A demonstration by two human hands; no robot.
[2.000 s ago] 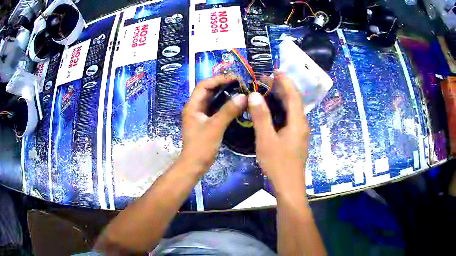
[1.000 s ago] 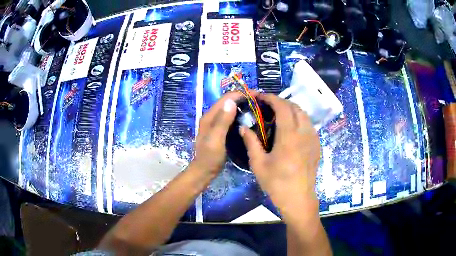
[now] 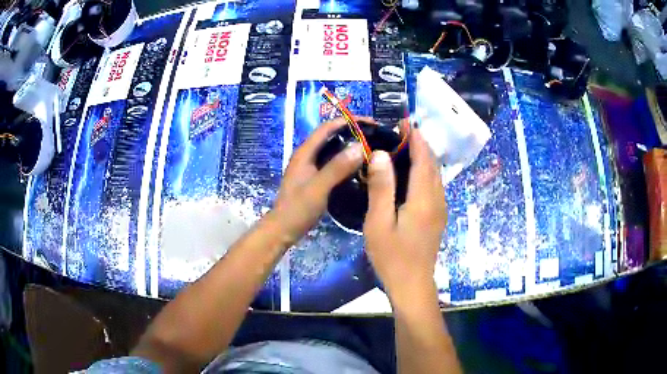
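A round housing (image 3: 348, 207) with a dark inside and a thin white rim stands low in the middle of the bench. Its flat white mounting arm (image 3: 447, 120) points to the upper right. My left hand (image 3: 311, 175) holds the housing's left side, thumb inside the opening. My right hand (image 3: 406, 212) holds its right side, thumb also inside, close to the left thumb. Red, yellow and black lead wires (image 3: 347, 117) rise between the thumbs, with a small pale plug (image 3: 324, 92) at the free end. The thumbs hide the wires' lower ends.
Black camera heads (image 3: 567, 66) with loose wires lie heaped at the back right. White-and-black units (image 3: 117, 22) stand at the far left. Blue printed sheets (image 3: 208, 146) cover the bench up to its curved front edge. An orange packet (image 3: 656, 191) is at the right edge.
The right thumb has moved up beside the left thumb, and both now press at the wires. The white plug seen inside the opening is now hidden. The wires lean further left.
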